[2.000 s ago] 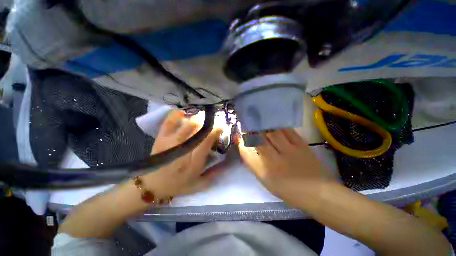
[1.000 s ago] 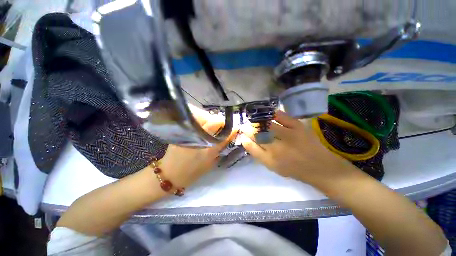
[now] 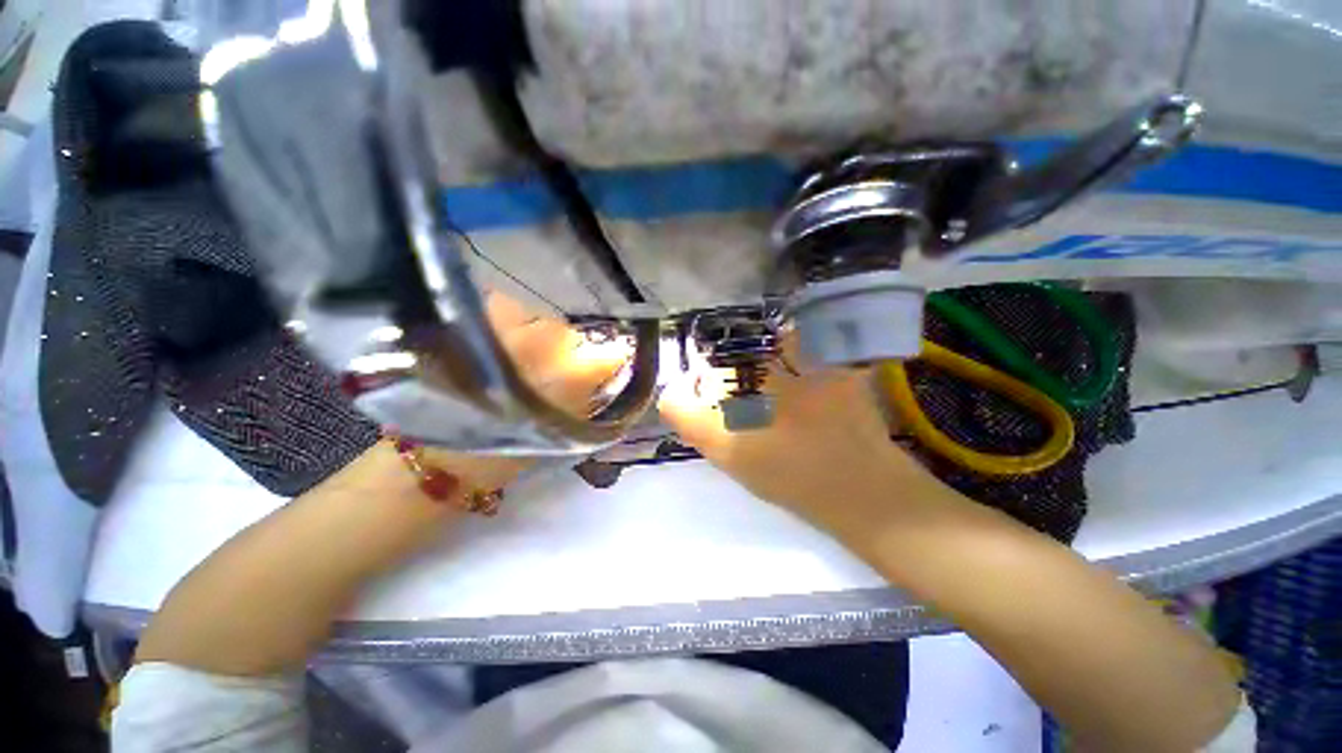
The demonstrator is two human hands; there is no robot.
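Observation:
My left hand (image 3: pixel 552 361) is at the left of the lit needle area, partly hidden by the chrome part of the sewing machine (image 3: pixel 692 199). My right hand (image 3: pixel 787 441) is at the right of the presser foot (image 3: pixel 748 375), fingertips close to it. Glare and machine parts hide the fingertips, and I cannot tell what they hold. A narrow dark edge (image 3: pixel 648 453) shows on the white table just in front of the foot. Dark herringbone fabric (image 3: pixel 272 405) lies to the left, behind my left wrist.
Shears with a yellow and a green handle loop (image 3: pixel 983 453) lie on dark cloth scraps (image 3: pixel 1052 508) right of my right hand. The white table (image 3: pixel 662 559) ends in a grey measuring strip (image 3: pixel 574 636) near my lap. A blue basket (image 3: pixel 1295 633) stands at lower right.
The view has shifted, so the machine head sits differently in it. The herringbone fabric on the left lies more spread out than two seconds ago. Both hands remain beside the needle.

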